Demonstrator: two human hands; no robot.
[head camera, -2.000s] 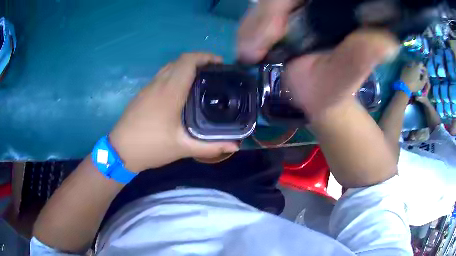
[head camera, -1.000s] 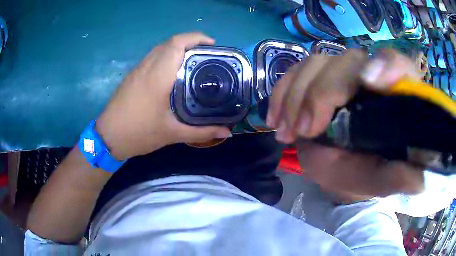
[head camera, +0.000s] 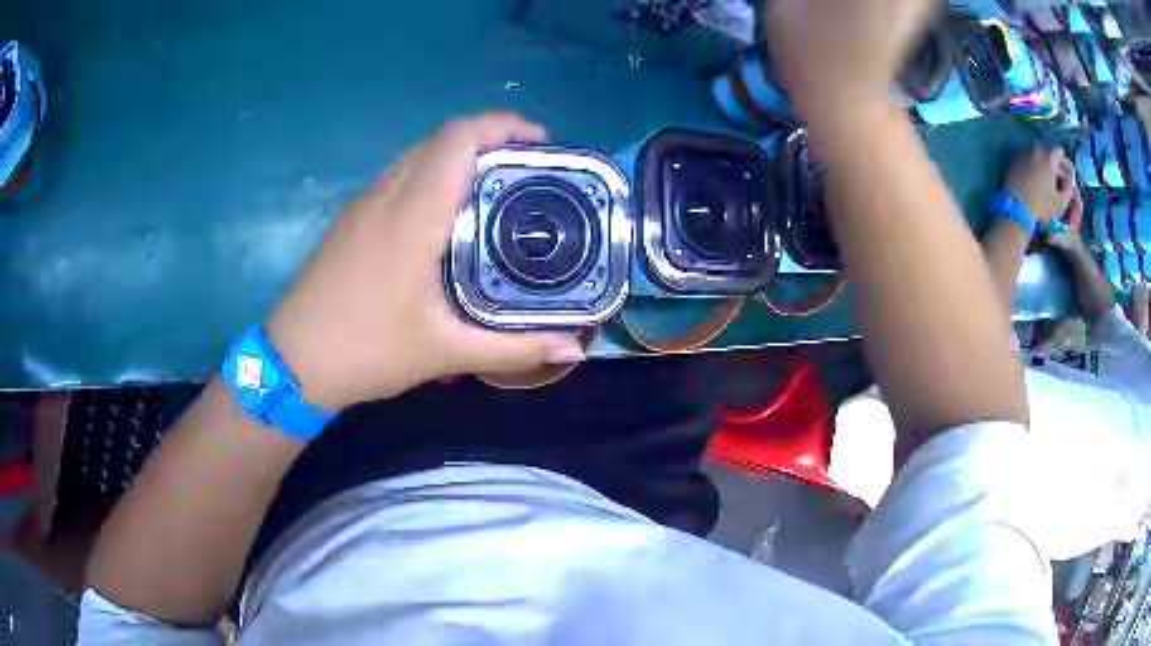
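My left hand (head camera: 391, 271) grips a square speaker with a silver-edged black front frame (head camera: 543, 236) from its left side. The round cone faces up. A second framed speaker (head camera: 704, 212) stands close to its right, and a third (head camera: 808, 202) is partly hidden behind my right forearm. Brown strap loops (head camera: 682, 338) stick out at their near sides. My right hand (head camera: 852, 44) is at the top edge, blurred and partly cut off; what it holds cannot be told.
The green mat (head camera: 189, 189) covers the bench. A blue speaker (head camera: 18, 111) is cut off at the left edge. More blue speakers (head camera: 1117, 202) stand in rows at the right. Another person's hand (head camera: 1038, 189) is there too. A red stool (head camera: 783, 429) is below the bench edge.
My right hand has moved up and away from the speakers; the black and yellow screwdriver is no longer visible. My left hand still holds the same speaker, slightly lower in view than one second ago.
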